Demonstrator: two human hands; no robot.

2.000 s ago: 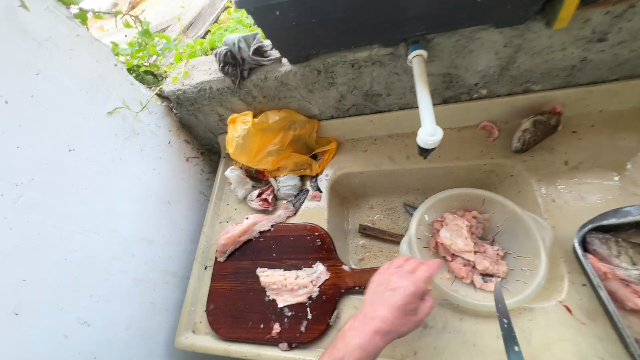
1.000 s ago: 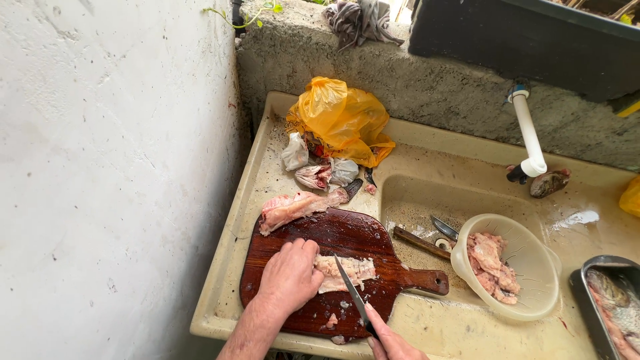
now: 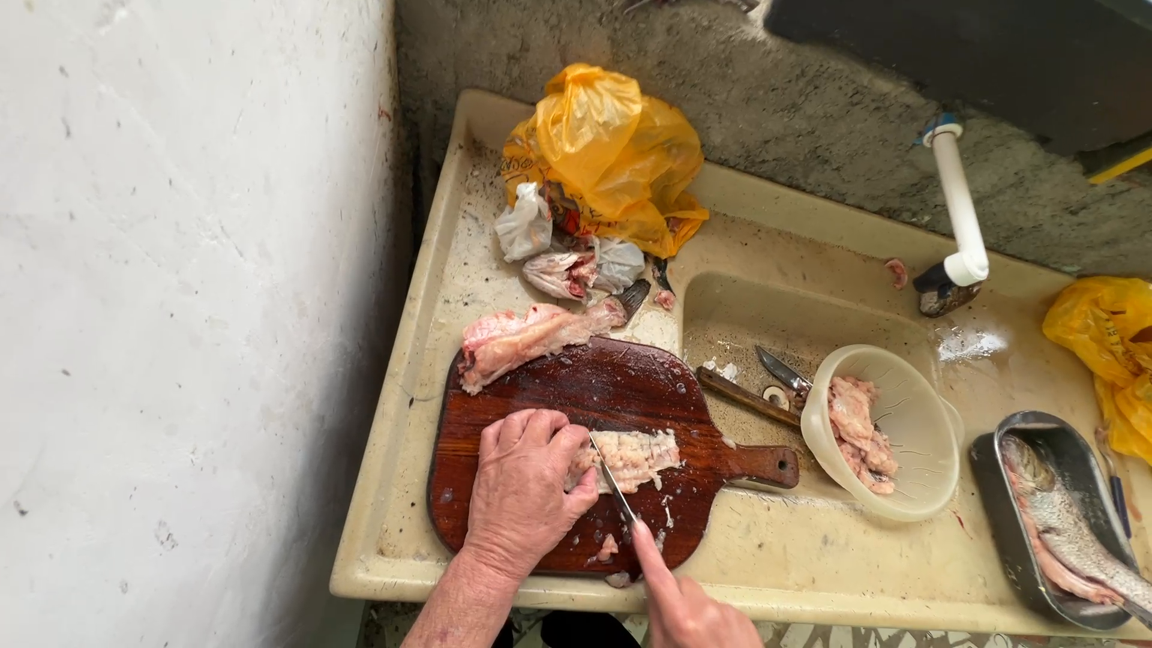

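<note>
My left hand (image 3: 526,477) presses on the left end of a pale fish fillet (image 3: 634,457), fingers curled over it. The fillet lies on a dark wooden cutting board (image 3: 576,382). My right hand (image 3: 688,603) grips a knife (image 3: 612,474), its handle hidden in the hand; the index finger rests along the blade's back, and the blade lies across the fillet beside my left fingers. A skinned fish piece with its tail (image 3: 540,337) lies along the board's upper left edge. Fish scraps sit near the board's lower edge.
A translucent colander (image 3: 940,450) with fish pieces stands at the basin, beside another knife (image 3: 781,369) and a wooden handle (image 3: 747,396). A metal tray (image 3: 990,477) holds a whole fish. A yellow bag (image 3: 612,153), fish head (image 3: 560,273) and white pipe (image 3: 958,202) are farther back.
Two seconds ago one hand was near the colander, with a knife in it. Since then both hands have come to the fillet on the board, the right holding a knife. The view has shifted.
</note>
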